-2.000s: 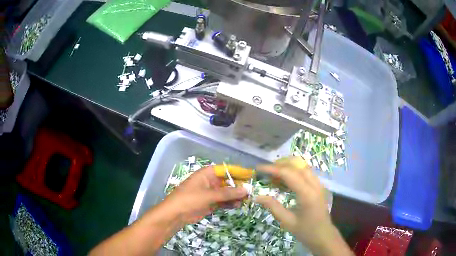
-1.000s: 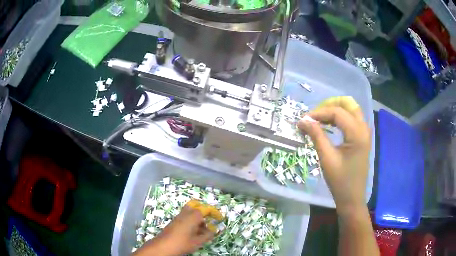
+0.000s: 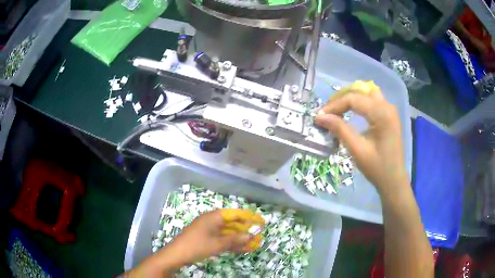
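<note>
My right hand (image 3: pixel 369 127), with a yellow finger cot, pinches a small white-headed part (image 3: pixel 321 114) at the insertion fixture (image 3: pixel 293 115) on the machine's right end. The part's leg is hidden. My left hand (image 3: pixel 220 234), with yellow-orange finger cots, is low over the supply tub (image 3: pixel 142 217), which is heaped with white-and-green parts (image 3: pixel 282 239). A white part (image 3: pixel 254 230) shows between its fingertips. The silver air cylinder slide (image 3: pixel 190 81) runs left from the fixture.
The output tub (image 3: pixel 374 203) lies under and right of the fixture, with parts inside. The steel bowl feeder (image 3: pixel 239 40) and feed track (image 3: pixel 312 59) stand behind. Hoses (image 3: pixel 157 124), loose parts (image 3: pixel 115 98) and a green bag (image 3: pixel 111 32) are left; a blue lid (image 3: pixel 437 184) is right.
Both hands were together over the supply tub; they parted. My right hand moved up to the fixture with a part, then slightly left onto it. The view also shifted.
</note>
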